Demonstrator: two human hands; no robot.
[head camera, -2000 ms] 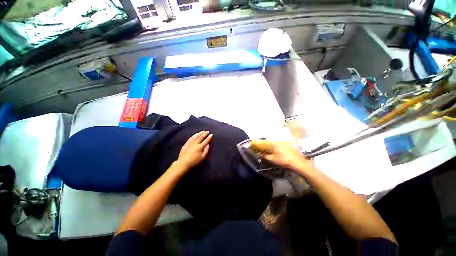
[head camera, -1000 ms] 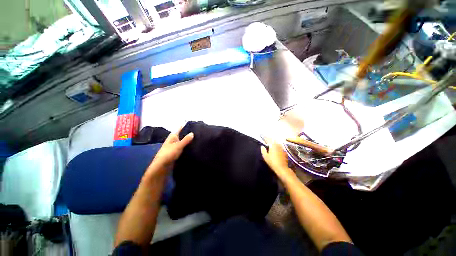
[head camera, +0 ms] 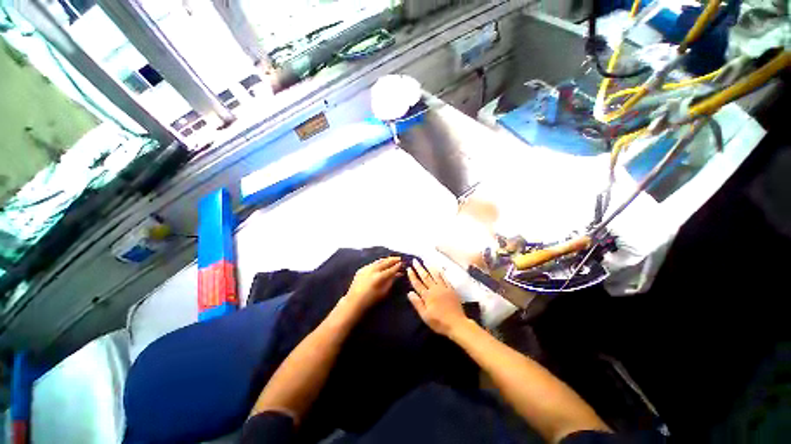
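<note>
A black garment [head camera: 347, 338] lies over the navy blue padded board [head camera: 195, 368], covering its right part. My left hand [head camera: 373, 283] is on the garment's upper part, fingers together at the cloth; whether they pinch it is not clear. My right hand [head camera: 437, 299] lies beside it on the garment, palm down with fingers spread, its fingertips close to the left ones. The steam iron [head camera: 555, 264] with its yellow-tan handle rests to the right, and no hand touches it.
The white padded table [head camera: 347, 208] is under the board. A blue box with a red end [head camera: 215, 260] and a long blue-and-white box [head camera: 312, 165] lie behind. Yellow and grey hoses [head camera: 659, 121] hang at right. A round white object [head camera: 396, 97] stands at the back.
My right hand let go of the iron, which now rests at right. Both hands have come together on the garment, which has shifted over the board. The view has turned and tilted.
</note>
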